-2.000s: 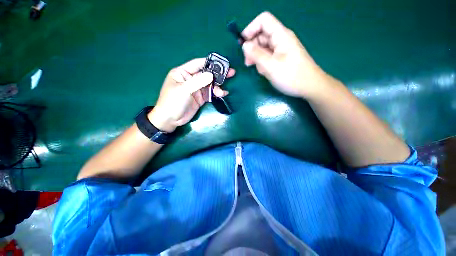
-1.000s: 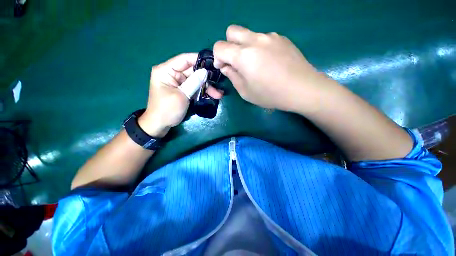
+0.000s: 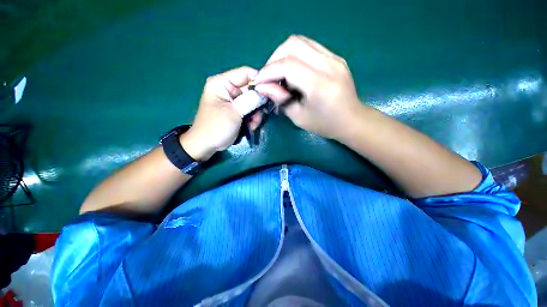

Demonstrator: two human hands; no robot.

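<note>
My left hand (image 3: 221,114), with a white finger cot (image 3: 249,103) on the thumb, grips a small black watch housing (image 3: 264,110). Much of the housing is hidden by my fingers. A black piece (image 3: 251,133) hangs below it. My right hand (image 3: 312,84) is closed in at the housing, its fingertips touching or very near it. A dark, blurred object shows between the right fingers, probably the tweezers (image 3: 292,96). A tiny yellow spot shows by the fingertips, too small to name.
The glossy green bench (image 3: 150,48) lies under both hands. A white scrap (image 3: 20,90) lies at the far left. A black wire desk fan (image 3: 11,162) stands at the left edge. A clear bumpy tray (image 3: 513,177) is at the right edge, by my sleeve.
My right hand has come in from the upper right to the housing, and its fingers have closed lower over it. The housing has tilted and is more hidden than before.
</note>
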